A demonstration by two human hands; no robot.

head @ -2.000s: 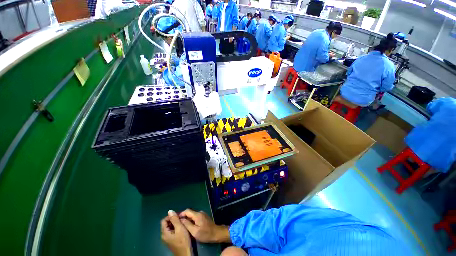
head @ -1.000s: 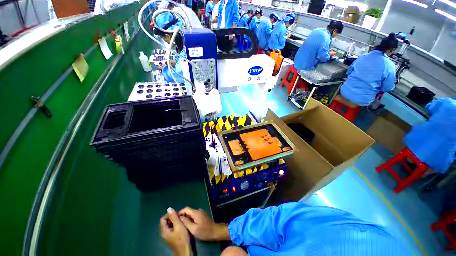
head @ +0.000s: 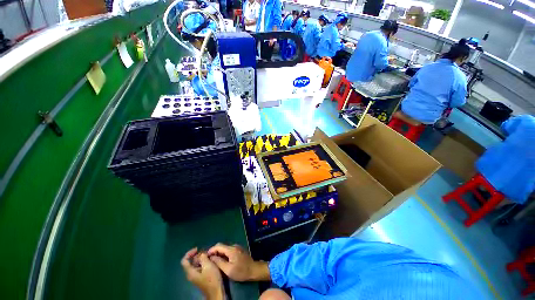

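My left hand (head: 203, 273) and my right hand (head: 232, 262) are close together above the green bench at the bottom centre, fingers curled and touching. Whether anything small is between the fingertips cannot be seen. A tall stack of black plastic housings (head: 188, 176) stands on the bench ahead of my hands, with a rectangular window in the top one. To its right, the fixture (head: 305, 169), a tan-edged tray with an orange plate, sits tilted on the dark blue machine base (head: 290, 216), which shows red lights.
An open cardboard box (head: 405, 170) stands right of the fixture. The blue machine head (head: 235, 53) and white arm (head: 287, 85) are behind it. A white hole tray (head: 186, 105) lies behind the stack. A green partition (head: 58, 105) runs along the left. Workers in blue sit beyond.
My left hand's fingers have shifted slightly to the left and its thumb has moved. My right hand has barely moved. The housings and fixture stay in place.
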